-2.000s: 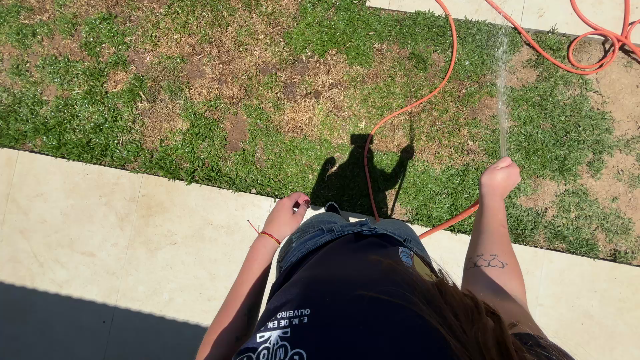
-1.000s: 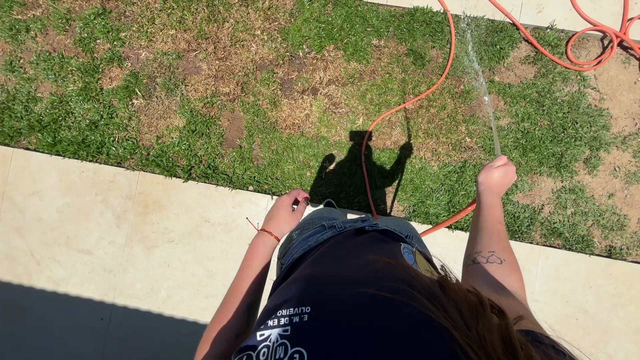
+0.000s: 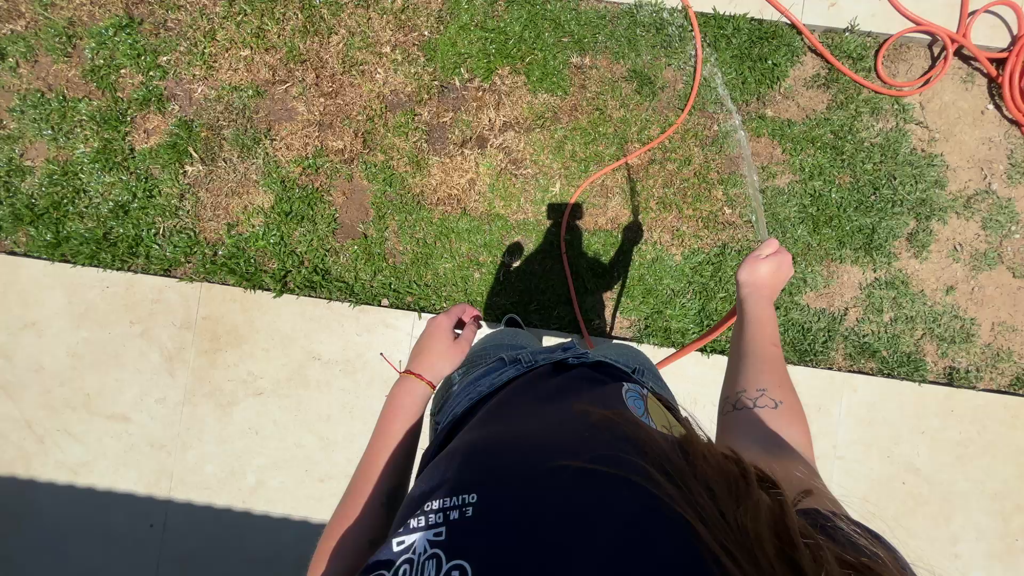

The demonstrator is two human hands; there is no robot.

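Observation:
My right hand is closed around the end of an orange garden hose, whose mouth the fingers hide. A stream of water leaves the fist and falls on the patchy lawn toward the far paved edge. My left hand hangs beside my hip near the denim shorts, fingers loosely curled, with no held object visible. A red cord bracelet is on that wrist. Part of the hose curves over the grass in front of my body.
More hose lies in loose loops at the far right, partly on bare soil. I stand by a pale paved walkway bordering the lawn. Another paved strip runs along the far side. My shadow falls on the grass.
The water stream has swung left across the lawn, now reaching the curved hose near the far edge. My right hand still grips the hose end, and my left hand has stayed beside my hip.

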